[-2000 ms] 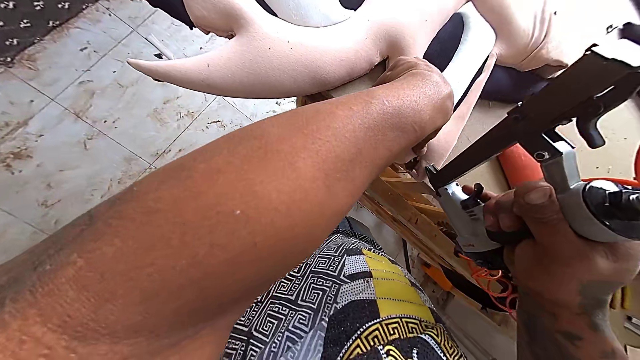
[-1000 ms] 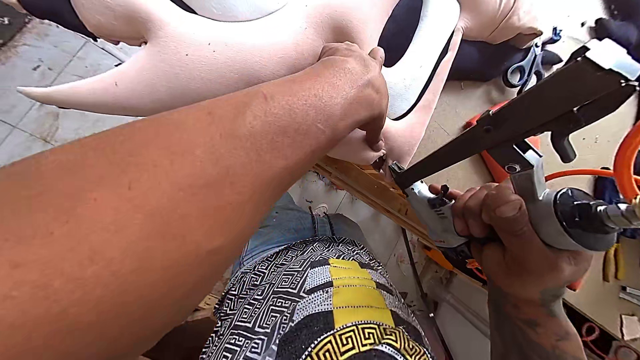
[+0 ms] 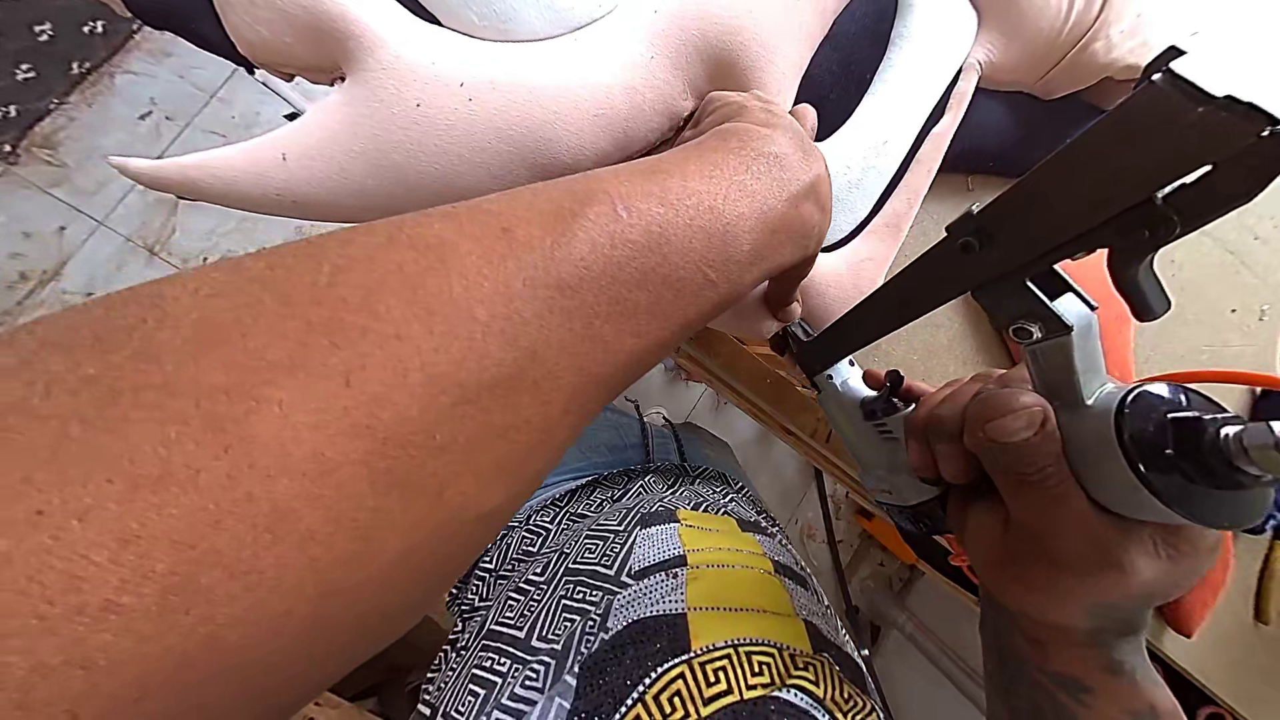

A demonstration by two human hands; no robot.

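Observation:
My right hand [image 3: 1050, 470] is wrapped round the handle of a pneumatic staple gun [image 3: 1050, 220] with a dark magazine and a silver body. Its nose meets the lower edge of a pale pink covered piece [image 3: 520, 120], which has a pointed, horn-like end at the left and white and dark inset parts. On that piece, my left hand [image 3: 760, 170] grips the pink covering, with a fingertip close beside the gun's nose. The fold between its fingers is mostly hidden by the hand and forearm.
Below the pink piece runs a wooden frame edge [image 3: 770, 390]. A tan work surface [image 3: 1210, 330] lies at the right, with a red-orange object and an orange air hose [image 3: 1210, 377] on it. Pale floor tiles [image 3: 60, 230] with debris show at the left; a patterned dark cloth lies at the upper left.
The view has shifted somewhat. My left hand stays on the pink covering and my right hand keeps the staple gun at its edge.

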